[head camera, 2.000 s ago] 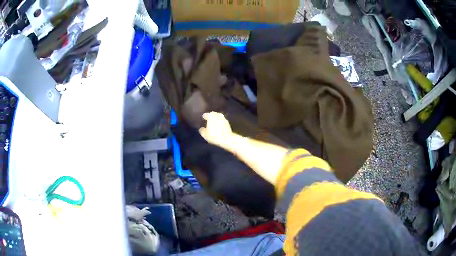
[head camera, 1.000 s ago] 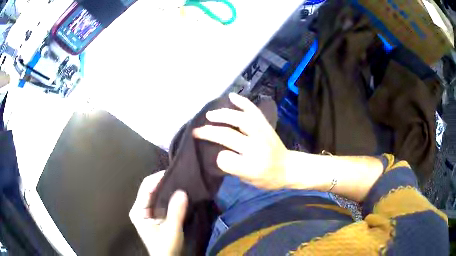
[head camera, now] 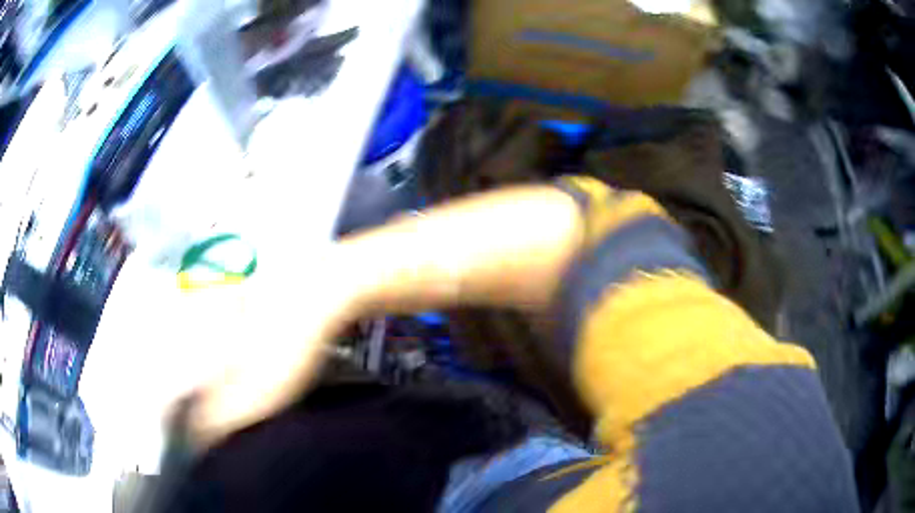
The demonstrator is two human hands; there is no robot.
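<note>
My right hand [head camera: 246, 376] is blurred and overexposed at lower left, reaching across from the right, its fingers at the edge of a dark fabric piece [head camera: 351, 451]. The blur hides whether the fingers grip it. The dark piece lies across my lap and the table's front edge. My left hand is not in view. A heap of brown garment pieces [head camera: 662, 165] lies to the right of the table, partly behind my forearm.
Scissors with green and yellow loops [head camera: 219, 261] lie on the white table [head camera: 291, 190]. The sewing machine [head camera: 60, 411] is at left. A cardboard box [head camera: 592, 50] stands behind the heap. Blue plastic shows by the table edge.
The view has swung right since one second ago. My left hand has left the picture. My right hand has moved from the brown piece on my lap to the dark piece at lower left.
</note>
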